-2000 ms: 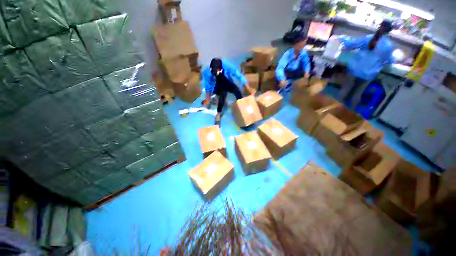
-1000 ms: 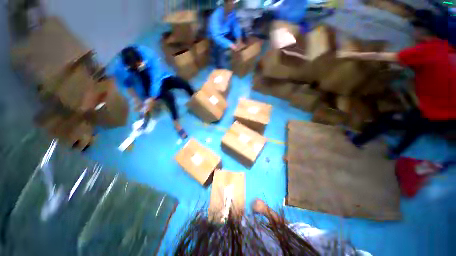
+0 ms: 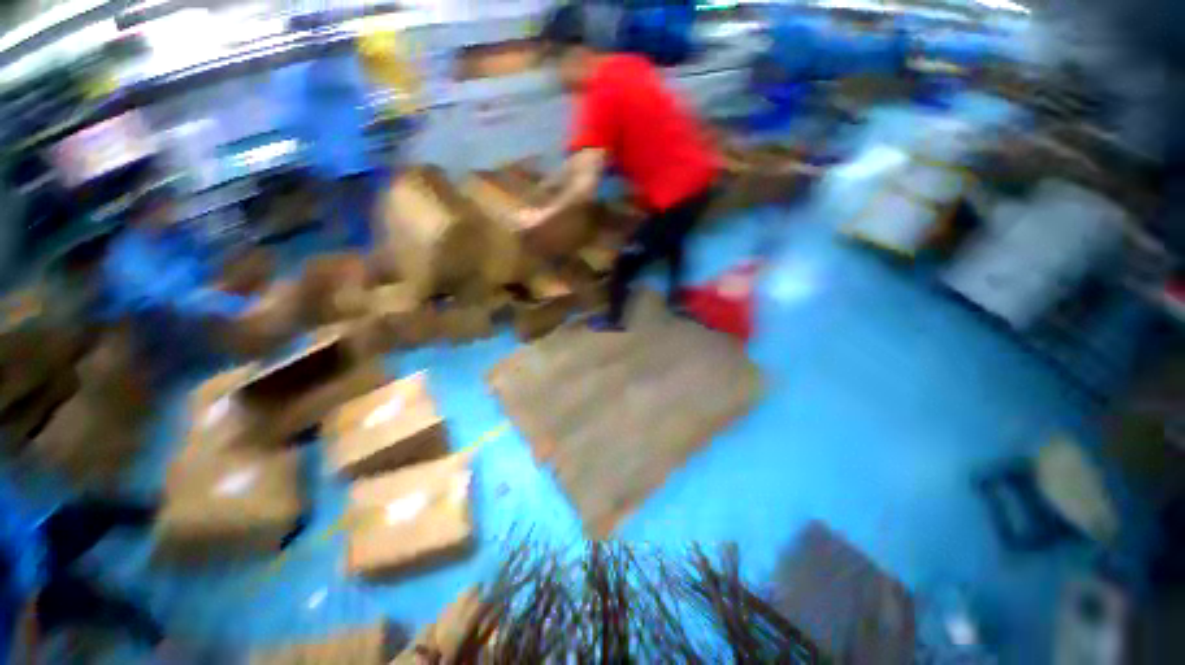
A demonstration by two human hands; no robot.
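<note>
The view is blurred. Neither my left hand nor my right hand shows; my hair fills the bottom middle. A wooden pallet [image 3: 624, 403] lies flat on the blue floor in front of me. Two closed cartons with white labels, one [image 3: 409, 513] nearer and one [image 3: 385, 426] behind it, lie left of the pallet. Another labelled carton [image 3: 231, 500] is farther left. Part of a carton [image 3: 331, 646] shows at the bottom edge, partly cut off. Whether I touch it cannot be told.
A person in a red top [image 3: 650, 137] stands at the pallet's far edge, arms at the open cartons [image 3: 442, 240]. A red object [image 3: 725, 301] is beside the pallet. People in blue are at the left. A grey plate [image 3: 842, 591] lies at lower right, white equipment [image 3: 1040, 253] beyond.
The view has swung right. The pallet and red-topped person now appear near the middle, the cartons at the left. The green-wrapped stack is out of view; a possible hand at the bottom edge no longer shows.
</note>
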